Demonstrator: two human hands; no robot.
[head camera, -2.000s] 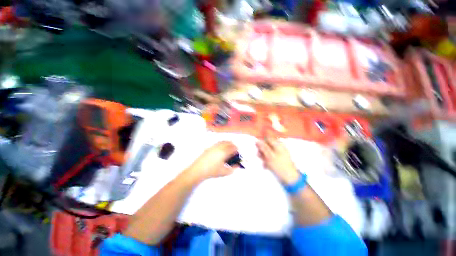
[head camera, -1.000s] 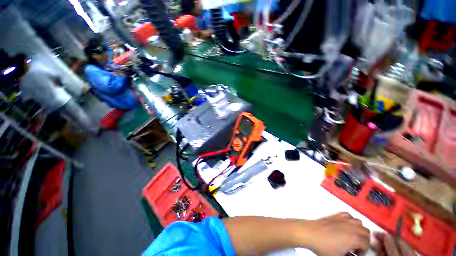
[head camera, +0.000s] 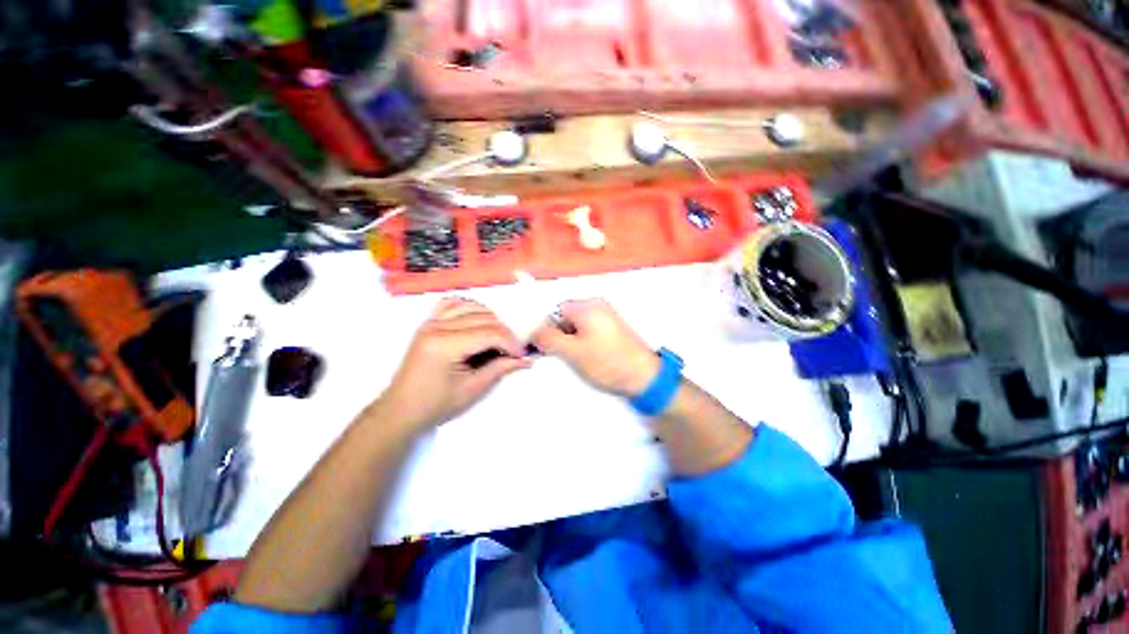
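My left hand (head camera: 448, 362) is closed around a small black device housing (head camera: 485, 357), mostly hidden by the fingers, above the white mat (head camera: 532, 452). My right hand (head camera: 597, 348), with a blue band at the wrist, meets it at the fingertips. A tiny dark bit shows at the right fingertips; whether they grip it or a tool, I cannot tell. Two more black housings, one behind (head camera: 287, 279) and one nearer (head camera: 294, 372), lie at the mat's left. The red-orange small-parts tray (head camera: 644, 233) stands just beyond my hands, with dark and silvery bits in its compartments.
An orange multimeter (head camera: 99, 347) with red and black leads and a grey cylindrical tool (head camera: 220, 446) are at left. A round tub (head camera: 749, 291) of dark pieces stands at right by a blue base (head camera: 854, 353). A wooden rack (head camera: 570, 146) and larger pink-red trays (head camera: 669, 87) are behind.
The view has swung from the left aisle, with its people, back over the mat. Both hands now show fully, fingertips together; two seconds ago they were apart.
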